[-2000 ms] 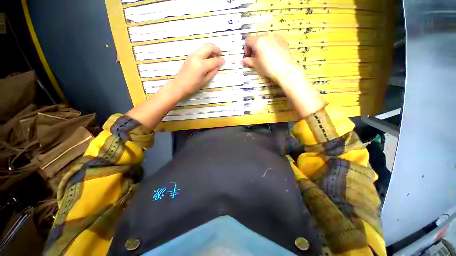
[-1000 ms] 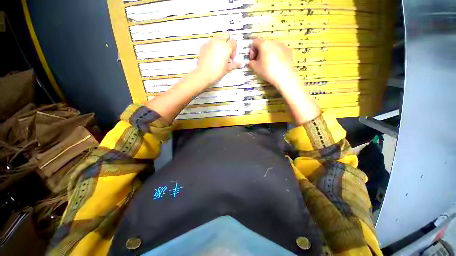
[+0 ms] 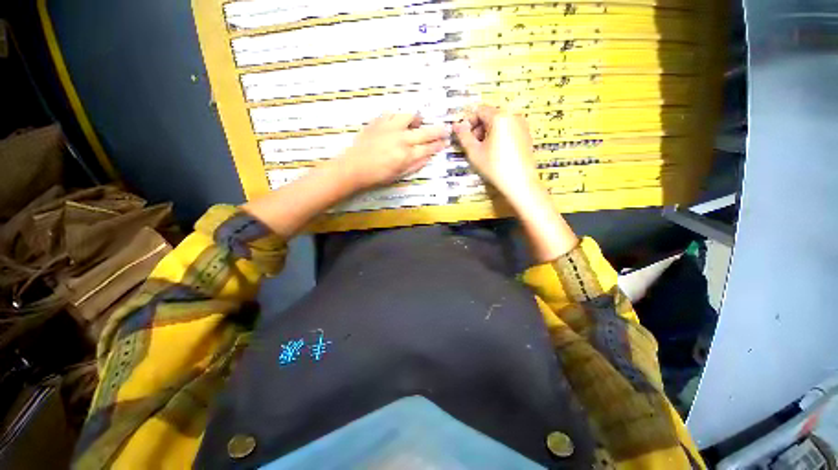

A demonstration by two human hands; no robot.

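Observation:
The yellow template board lies in front of me with parallel slots. White zippers lie flat in the slots of its left half, ending near the middle. My left hand rests low over the white strips, fingers stretched towards the middle. My right hand is just right of it, with thumb and fingertips close together at the zipper ends. The fingertips of both hands nearly meet. Whether either hand grips a zipper is too small and overexposed to tell.
Brown sewn goods are piled at the left. A grey metal table stands at the right, beside the board. A dark floor with a yellow line shows at upper left. My dark apron is below the board.
Both hands have moved down the board towards me, from higher slots to lower ones. My left hand now lies flatter over the strips, its fingers more extended.

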